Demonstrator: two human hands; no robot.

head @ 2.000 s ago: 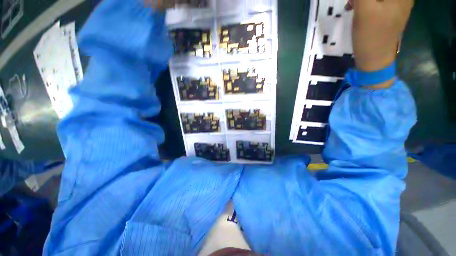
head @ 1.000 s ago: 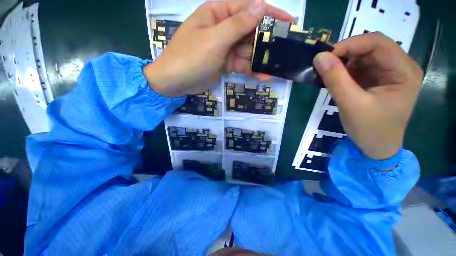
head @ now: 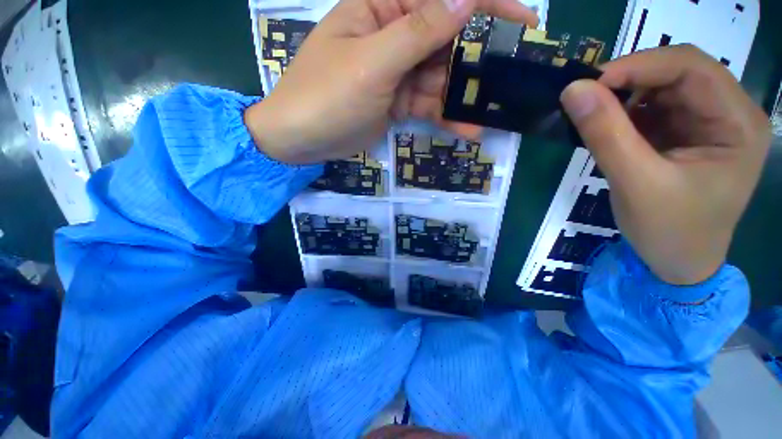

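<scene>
My left hand [head: 343, 86] holds a dark circuit board [head: 504, 41] with gold pads and a silver shield by its left end, above the white tray. My right hand [head: 677, 154] pinches the right end of a black film [head: 523, 90] between thumb and index finger. The film lies over the lower part of the board; whether it is stuck down all along cannot be told. Below, the white tray [head: 390, 201] holds boards in two columns of pockets, such as one at the right [head: 442, 163]. My left hand hides some upper pockets.
A white sheet with black film shapes [head: 562, 219] lies right of the tray, partly under my right hand and sleeve. White strips with small marks [head: 51, 111] lie at the far left on the green mat [head: 129, 77].
Two seconds ago my hands were apart, near the top edge. They then came together over the tray with board and film. Since one second ago, both show slightly further right.
</scene>
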